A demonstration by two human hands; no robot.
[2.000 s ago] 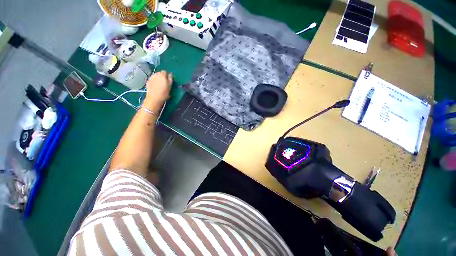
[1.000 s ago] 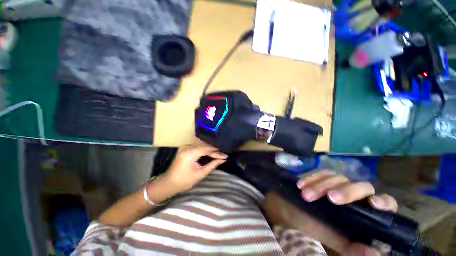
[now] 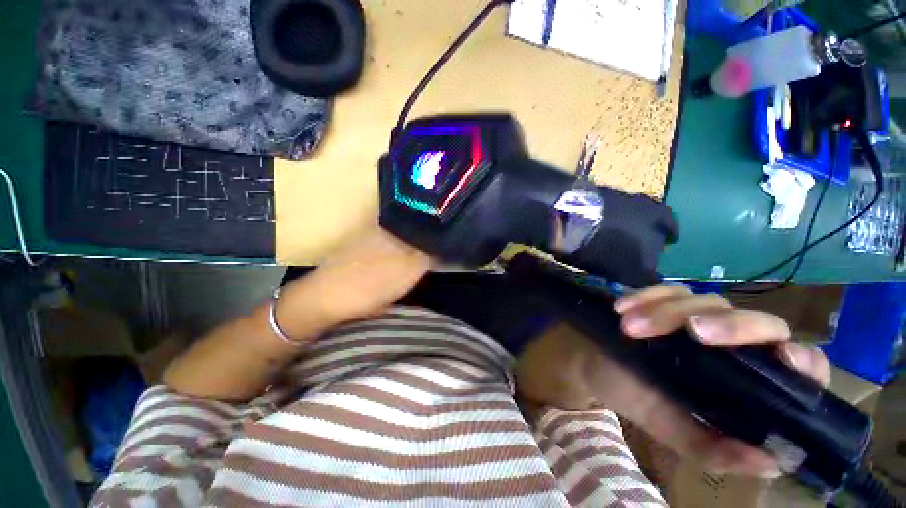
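The black gaming headset [image 3: 512, 203] lies along the tan board's near edge, its lit ear cup [image 3: 437, 169] facing up and glowing in several colours. My left hand [image 3: 382, 263] reaches under the ear cup; its fingers are hidden, so its grip cannot be told. My right hand [image 3: 710, 332] is wrapped around the thick black handle of the electric screwdriver [image 3: 740, 392], below the bench edge. The screwdriver points up and left toward the headset; its tip cannot be made out. The thin boom microphone [image 3: 442, 66] rises from the ear cup.
A loose ear pad [image 3: 308, 42] lies partly on the grey patterned cloth [image 3: 169, 74] at the upper left, above a black mat [image 3: 164, 198]. Tweezers [image 3: 588, 159] and tiny screws lie behind the headset. Beyond are a clipboard [image 3: 606, 35], a bottle [image 3: 775, 67] and blue trays [image 3: 830, 149].
My left hand has come from the bench's left side to the headset and further under the ear cup. My right hand has appeared holding the screwdriver. The view has shifted right.
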